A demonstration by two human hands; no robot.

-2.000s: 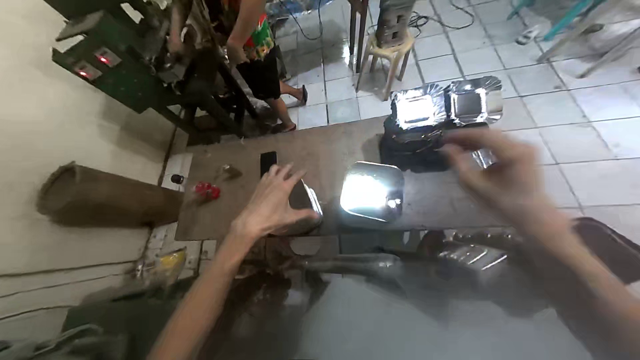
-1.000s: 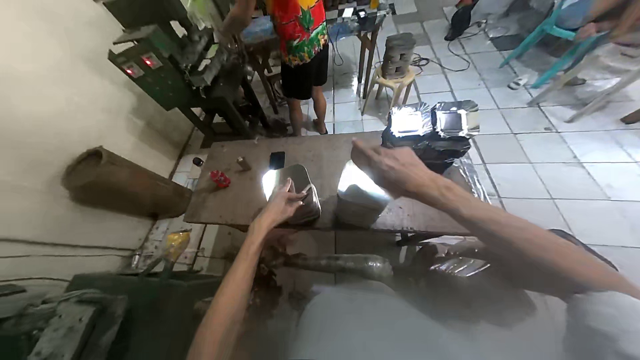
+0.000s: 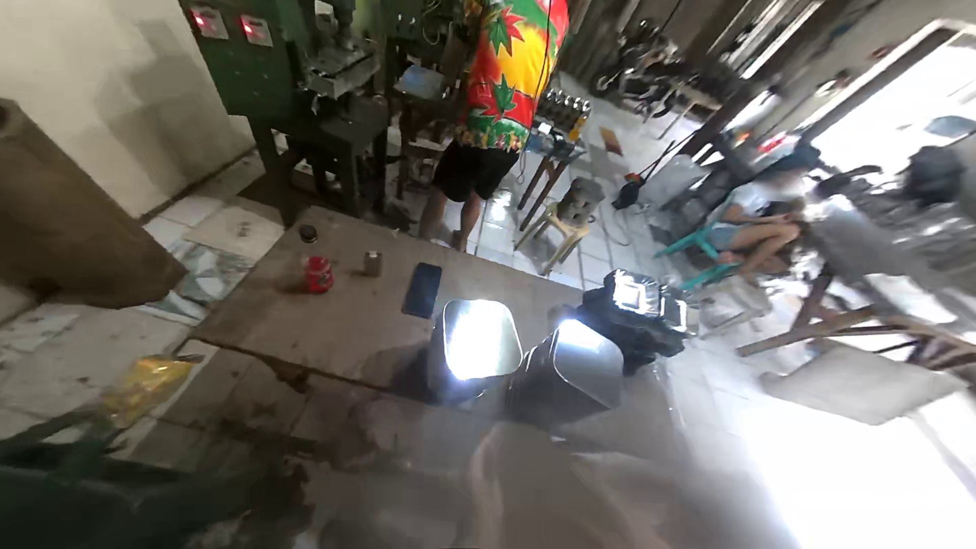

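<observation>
Neither of my hands can be made out; a pale, blurred shape low in the middle is too smeared to name. Two tall stacks of shiny metal pieces with rounded corners stand side by side on the brown bench (image 3: 335, 328). Bright light glares off the top of the left stack (image 3: 480, 339); the right stack (image 3: 587, 362) is greyer. Left of them lies a dark phone (image 3: 422, 290). Farther left are a small metal cylinder (image 3: 372, 264), a red object (image 3: 319, 274) and a black round cap (image 3: 307, 233). Beyond the right stack, shiny square metal pieces (image 3: 637, 293) rest on a black bundle (image 3: 625, 335).
A person in a bright patterned shirt (image 3: 507, 84) stands past the bench, beside a green machine (image 3: 335, 69). A stool (image 3: 560, 232) holds a grey container. Another person (image 3: 759, 221) sits at the right. A large brown cylinder (image 3: 65, 213) is at the left.
My left hand, earlier at the left stack, and my right hand, earlier over the right stack, have gone out of sight. The view has swung and tilted strongly.
</observation>
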